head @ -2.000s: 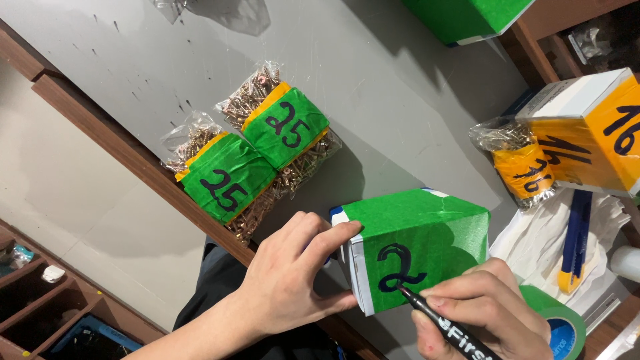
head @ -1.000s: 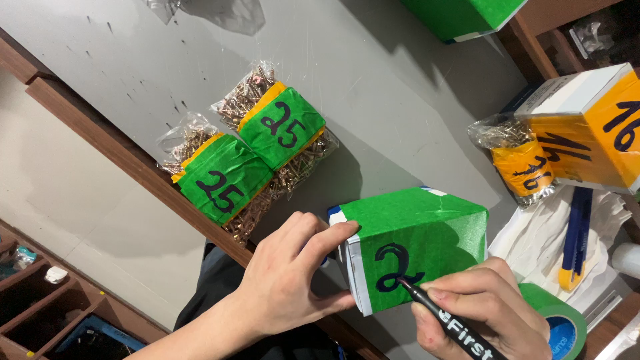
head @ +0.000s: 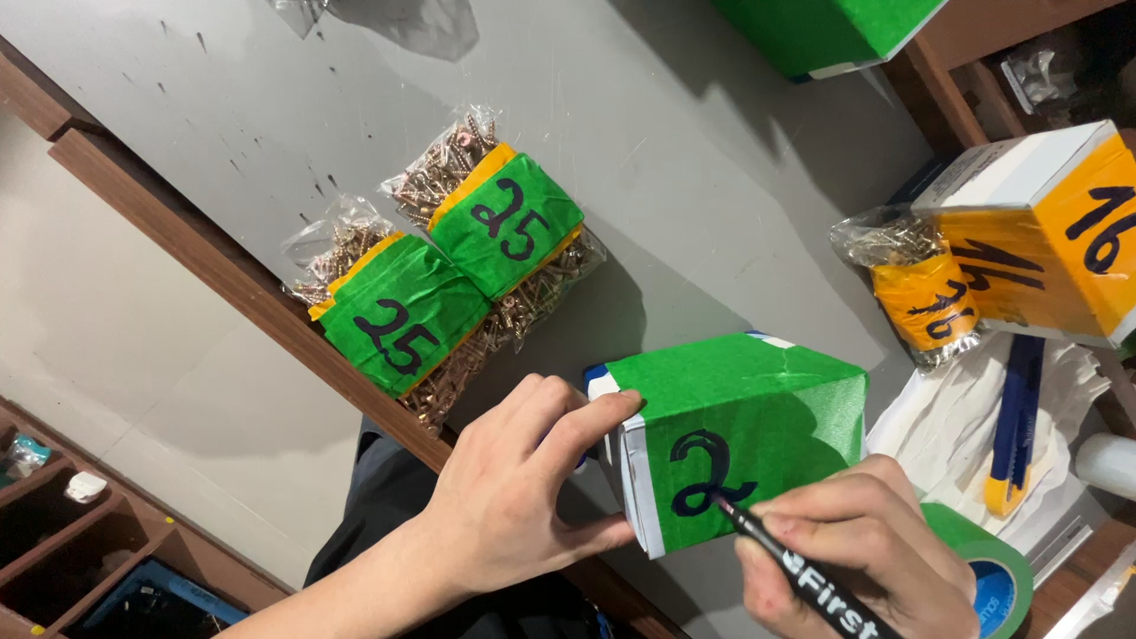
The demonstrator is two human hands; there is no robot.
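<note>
My left hand (head: 524, 479) grips the near left end of a cardboard box wrapped in green tape (head: 754, 390), thumb and fingers on its white edge. In my right hand (head: 861, 541) is a black marker pen (head: 799, 577), its tip touching the handwritten figure 2 on the box's near face. Up and left of the box, two clear plastic bags of screws, one upper (head: 506, 226) and one lower (head: 404, 315), lie side by side. Each has green and yellow tape around it marked 25.
A box with orange tape (head: 1038, 240) and a taped bag of screws (head: 923, 293) are at right. Below them lie a blue and yellow utility knife (head: 1016, 426), crumpled white paper (head: 941, 426) and a green tape roll (head: 1012, 550). Another green box (head: 825, 35) is at top.
The marker tip in my right hand has moved a little over the figure 2, whose strokes look thicker. My left hand keeps its hold on the box.
</note>
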